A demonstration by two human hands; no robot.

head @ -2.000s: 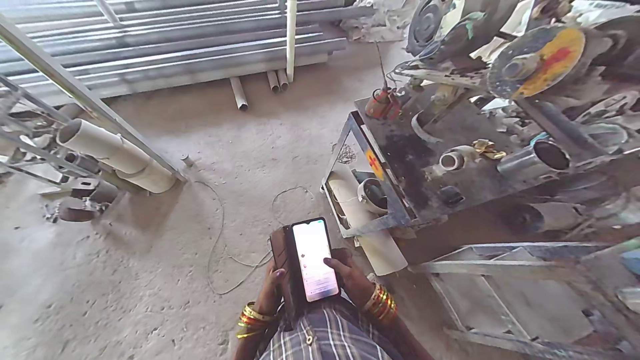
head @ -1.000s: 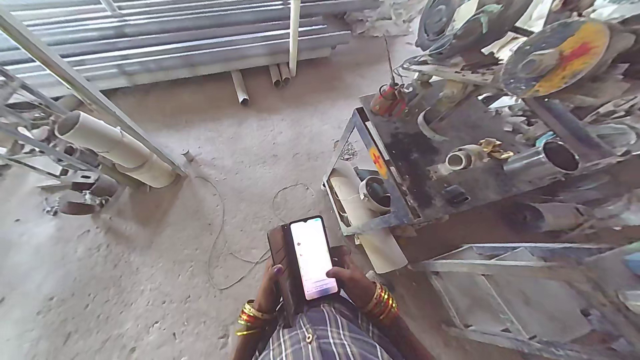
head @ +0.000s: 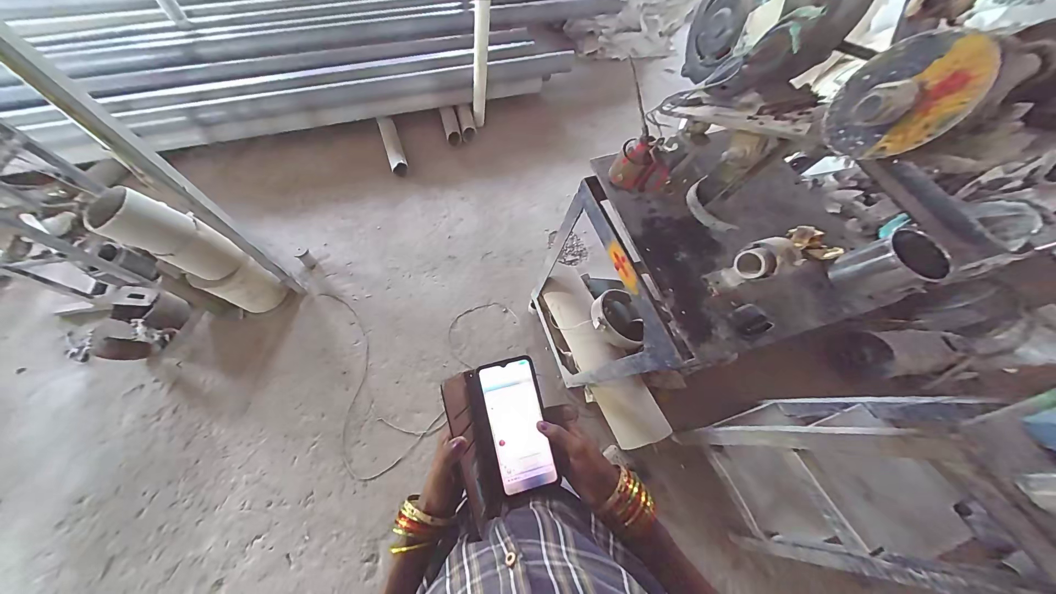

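A smartphone (head: 518, 429) with a lit screen lies in an open brown flip case (head: 469, 421), low in the middle of the view, just above a checked shirt. My left hand (head: 447, 470) grips the case cover from the left, thumb on its face. My right hand (head: 577, 454) holds the phone's right edge, with the thumb at the screen's edge. Bangles circle both wrists. What the screen bears is too small to tell.
At right stands a metal workbench (head: 660, 239) with a red oil can (head: 639, 169), a steel pipe piece (head: 891, 260) and a belt-driven wheel (head: 916, 95). Long metal pipes (head: 330, 91) are stacked at the back. A metal frame (head: 825, 437) stands lower right; a thin wire (head: 355, 412) lies on the floor.
My right thumb has moved a little over the phone's right side. Both hands keep hold of the phone and its case.
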